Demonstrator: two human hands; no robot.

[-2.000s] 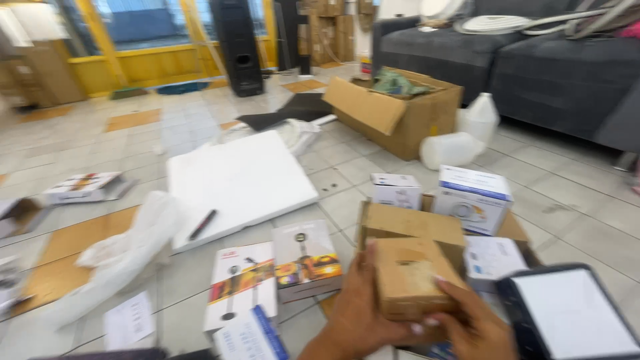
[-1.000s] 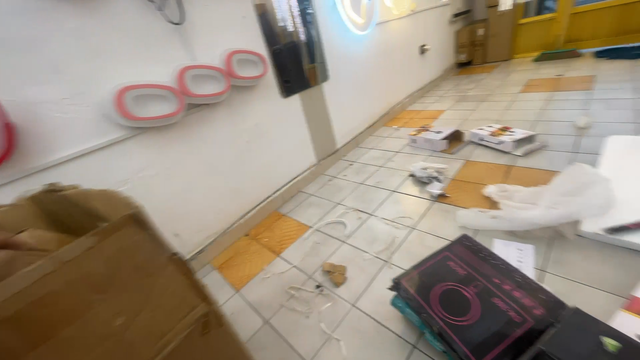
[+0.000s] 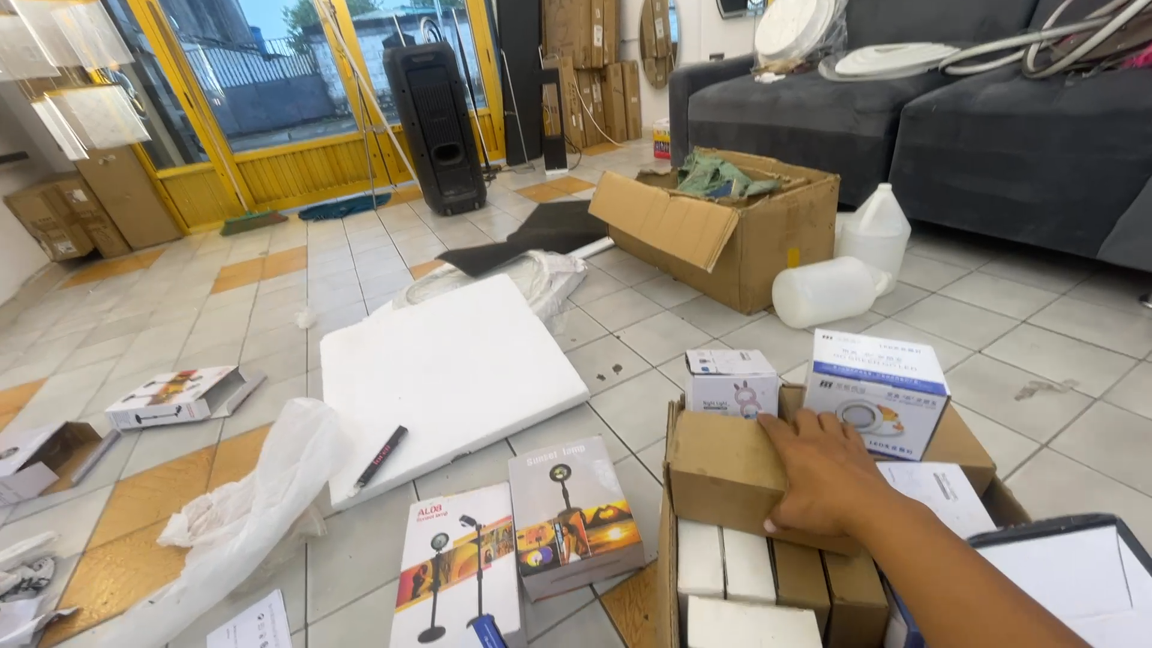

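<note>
My right hand point(image 3: 823, 472) reaches in from the lower right and lies over a plain brown cardboard box point(image 3: 727, 468), its thumb and fingers on the sides. That box rests on smaller white and brown boxes packed in an open carton point(image 3: 668, 540). Behind it stand a small night light box point(image 3: 731, 382) and a white and blue LED light box point(image 3: 875, 396), close to my fingertips. Left of the carton are two lamp boxes, a sunset lamp box point(image 3: 576, 517) and a taller one point(image 3: 459, 571). My left hand is out of view.
A white foam sheet point(image 3: 450, 373) with a black marker point(image 3: 382, 456) on it lies on the tiles. Farther back are a large open carton point(image 3: 774, 234), two translucent plastic jugs point(image 3: 823, 292), a black speaker point(image 3: 438, 126) and a grey sofa point(image 3: 810, 117). Plastic wrapping point(image 3: 243, 513) lies left.
Two seconds ago both hands held a small brown box above the carton; now only my right hand shows, on a brown box in the carton. The view swung left to the wall and back.
</note>
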